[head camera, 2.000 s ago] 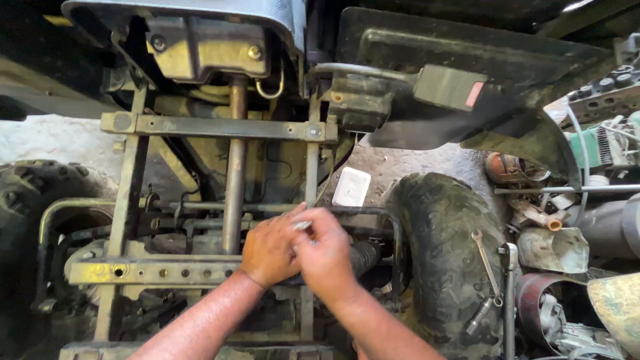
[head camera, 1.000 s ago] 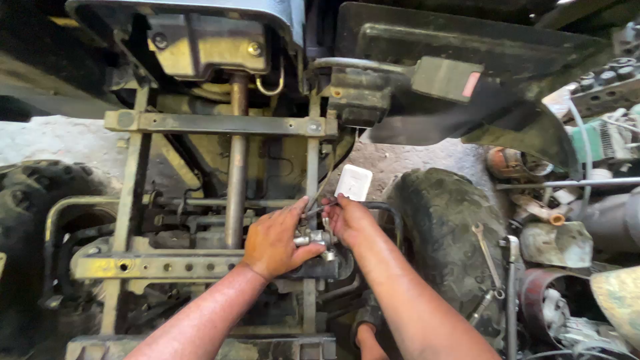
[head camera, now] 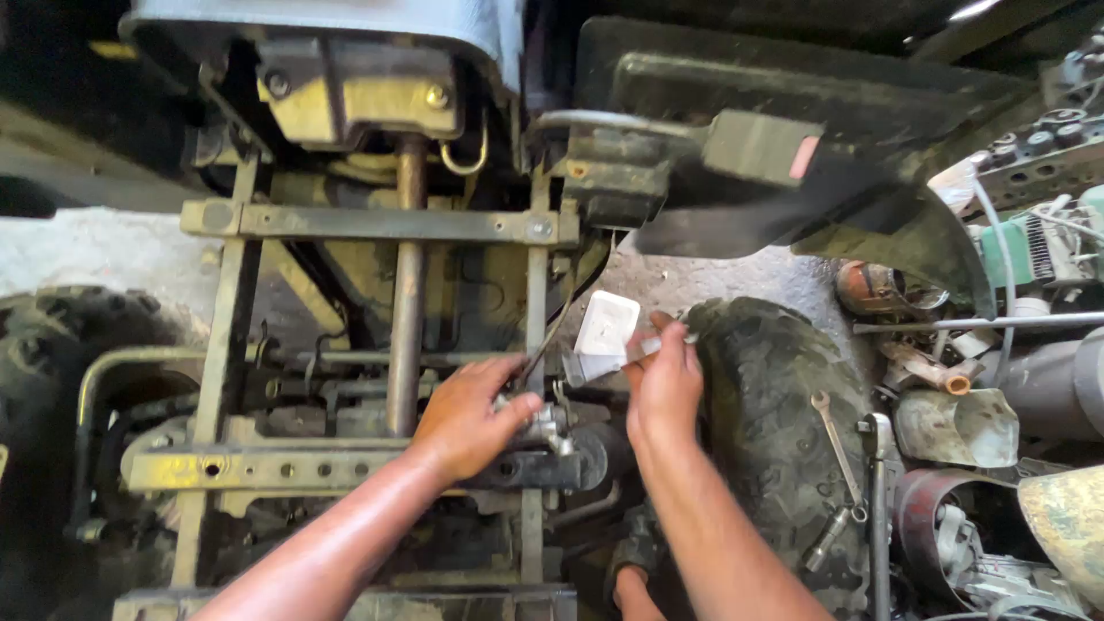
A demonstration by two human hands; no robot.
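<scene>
My left hand (head camera: 474,416) is at the right rail of a metal vehicle frame, its fingers around a small metal fitting (head camera: 545,424) near the end of a crossbar with holes (head camera: 345,468). A thin cable (head camera: 561,323) runs up from that spot. Right of it my right hand (head camera: 664,384) is raised, with a small pale piece (head camera: 649,347) between thumb and fingers; it is blurred, so its kind cannot be told. Just beyond lies a white plastic tray (head camera: 611,319), with a clear plastic piece (head camera: 591,366) at its near edge.
A knobby tyre (head camera: 776,431) stands at the right, with a combination wrench (head camera: 837,448), a socket (head camera: 828,539) and a ratchet-type wrench (head camera: 878,509) on or beside it. Metal parts and a green engine part (head camera: 1013,254) crowd the far right. Another tyre (head camera: 69,431) is at the left. A foot (head camera: 634,586) shows below.
My right hand has moved away from the metal fitting toward the white tray, to the right. My left hand stays at the fitting. A second ago both hands were together there.
</scene>
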